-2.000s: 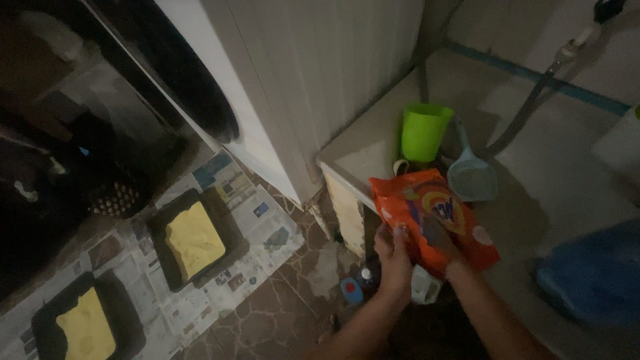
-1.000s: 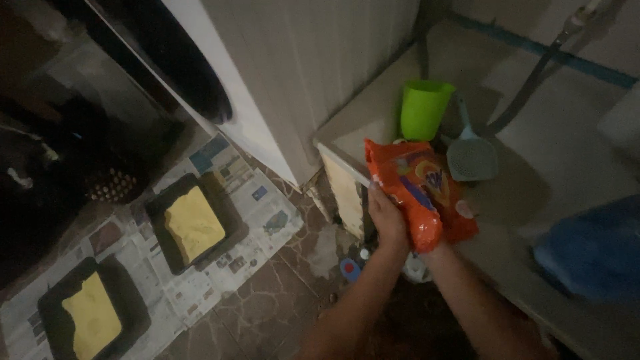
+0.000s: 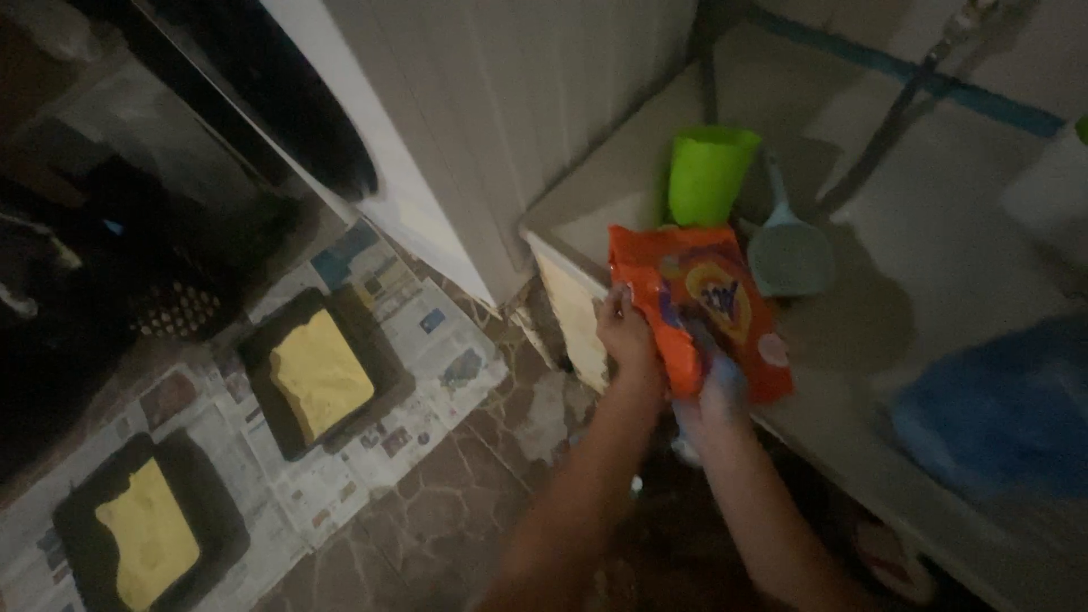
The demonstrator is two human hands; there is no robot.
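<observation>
An orange plastic packet of detergent (image 3: 739,297), printed with a logo, lies at the edge of a pale ledge, between my hands. My left hand (image 3: 627,327) grips its near left edge. Blurred, my right hand (image 3: 718,370) is against the near side of the packet; its fingers are partly hidden and their hold is unclear. Right behind the packet stands a bright green plastic cup (image 3: 710,177). A pale blue-grey plastic scoop (image 3: 790,255) with a handle rests on the ledge to the right of the cup.
A white front-loading appliance (image 3: 425,195) stands left of the ledge (image 3: 918,280). Newspaper (image 3: 433,340) on the floor bears two black trays (image 3: 293,425) holding yellow material. A blue plastic bag (image 3: 1003,408) lies at right. A grey hose (image 3: 884,136) runs along the back.
The packet's near part was folded and bunched a second ago; its printed front now shows more fully. My right hand has come up from beneath onto its near side.
</observation>
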